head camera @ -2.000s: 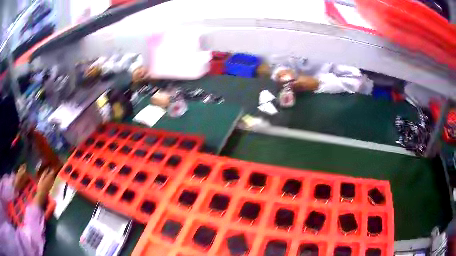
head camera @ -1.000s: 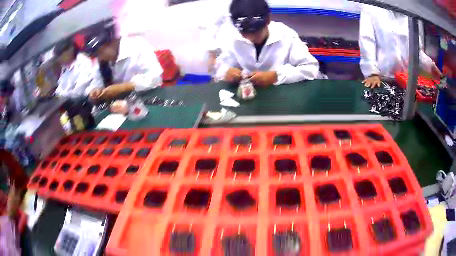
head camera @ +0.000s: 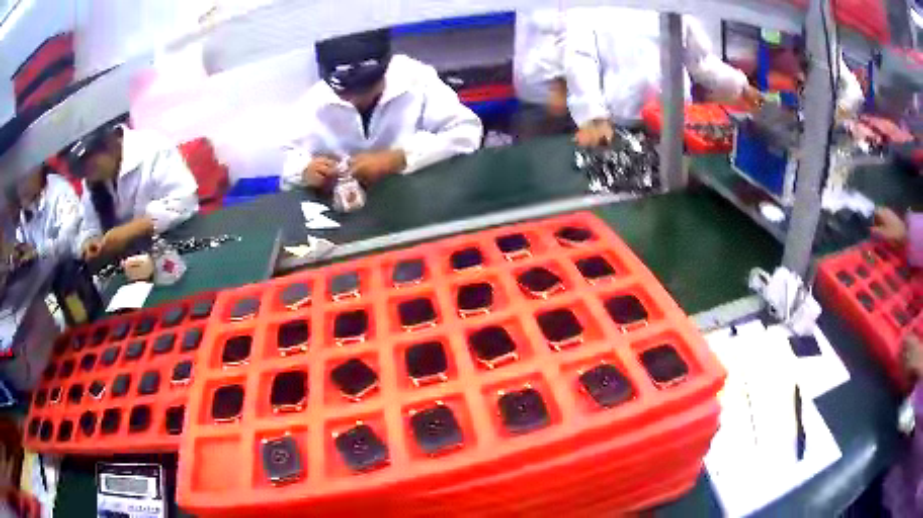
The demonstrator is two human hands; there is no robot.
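Observation:
A thick stack of red-orange foam trays stands in front of me, one dark watch body in nearly every pocket. The front-left pocket is empty. Front-row units such as this watch body show a small round mark. Some watch bodies sit askew, such as one in the second row from the front. A flatter foam tray with watch bodies lies to the left. Neither of my hands is in the picture.
A calculator lies at lower left. Right of the stack are a record sheet, a pen and a crumpled white bundle by a metal post. White-smocked people sit across; a dark heap lies there. Pink sleeves show at right.
The view has swung right, so the stack sits further left and the record sheet, pen and right-hand neighbour's tray have come into view. No hand of mine has appeared.

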